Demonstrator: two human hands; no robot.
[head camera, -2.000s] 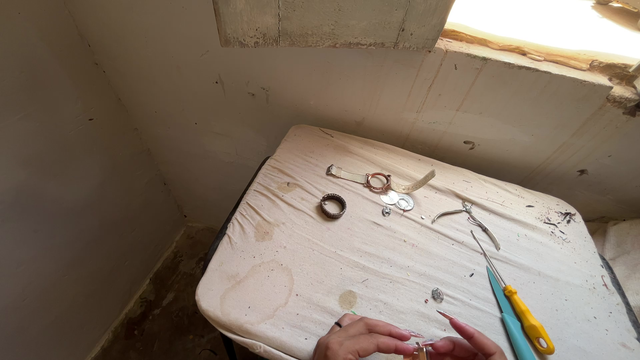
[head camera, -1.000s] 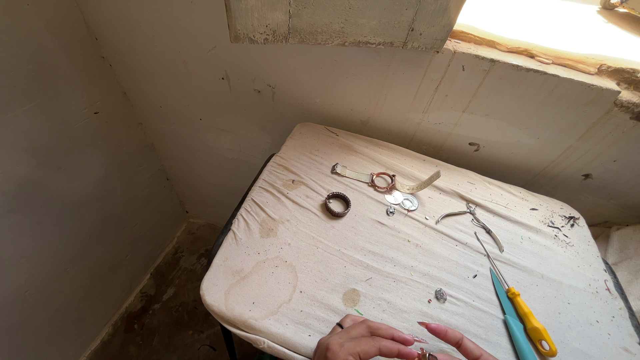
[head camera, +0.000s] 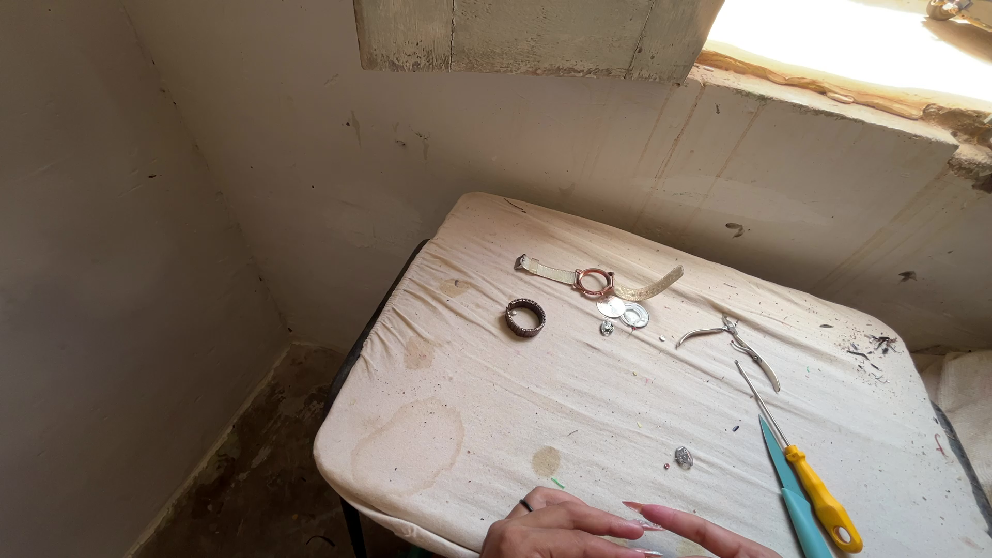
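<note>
At the bottom edge my left hand (head camera: 554, 527), with a dark ring on one finger, meets my right hand (head camera: 701, 531); their fingertips come close together around something small that is mostly hidden. Beyond them lie a small metal watch part (head camera: 683, 457) and a tiny red piece (head camera: 666, 466). Farther back rests a rose-gold watch case (head camera: 594, 283) on its pale strap (head camera: 651, 285), beside two round discs (head camera: 634, 314) and a small watch movement (head camera: 607, 328). A dark coiled metal band (head camera: 525, 318) stands left of these.
Metal nippers (head camera: 730, 325) lie at the right. Nearer, a yellow-handled screwdriver (head camera: 825, 500) lies against a teal knife (head camera: 802, 519). Dark debris (head camera: 880, 345) is scattered at the cloth-covered table's (head camera: 387, 434) right corner. A wall runs behind the table.
My hands stay together at the bottom edge, and the small piece between the fingertips now shows less. The things lying on the table have not moved.
</note>
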